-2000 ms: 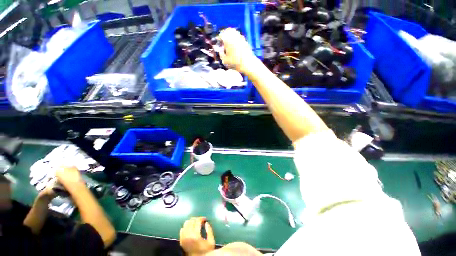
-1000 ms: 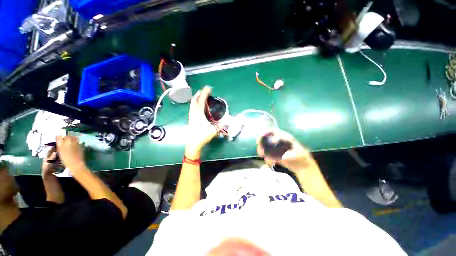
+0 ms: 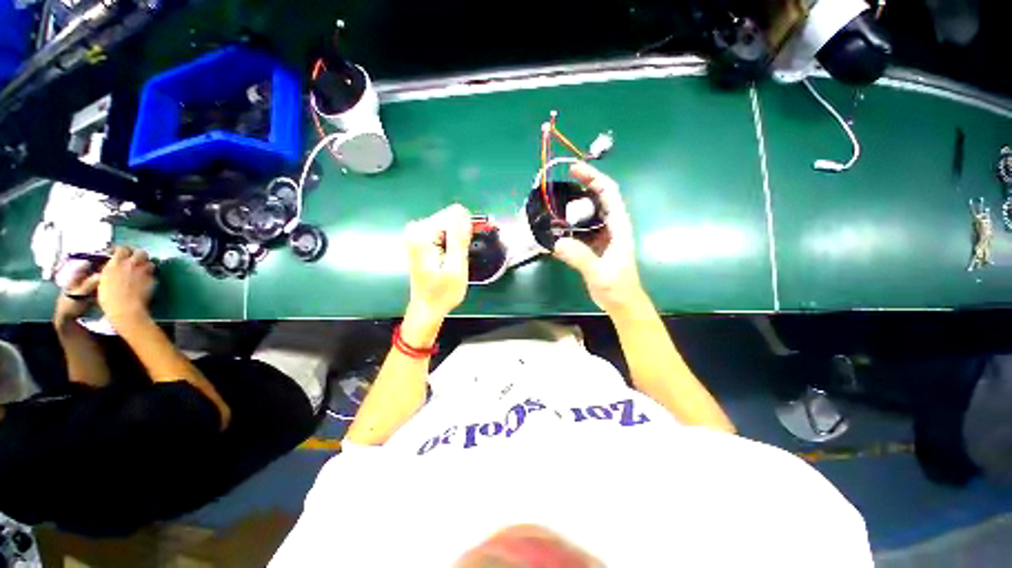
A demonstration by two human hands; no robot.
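Note:
My right hand (image 3: 603,239) holds a round black part (image 3: 546,219) with its open side up, red and orange wires rising from it. My left hand (image 3: 441,257), with a red band at the wrist, is closed on thin red wires at the rim of a white housing (image 3: 518,253). The housing lies on the bench between my hands, its dark opening (image 3: 485,255) towards my left hand. The black part partly covers the housing. A loose connector lead (image 3: 600,144) lies just behind the black part.
Another white housing (image 3: 362,142) stands at back left, its white cable curling down. A blue bin (image 3: 218,114) and black rings (image 3: 266,211) are left of it. A neighbour's hands (image 3: 122,284) work at far left. Another white housing (image 3: 827,28) is at back right on the green bench (image 3: 699,200).
My right hand has brought the black part from the bench's front edge up beside the housing. My left hand has closed on the wires. The view has shifted slightly.

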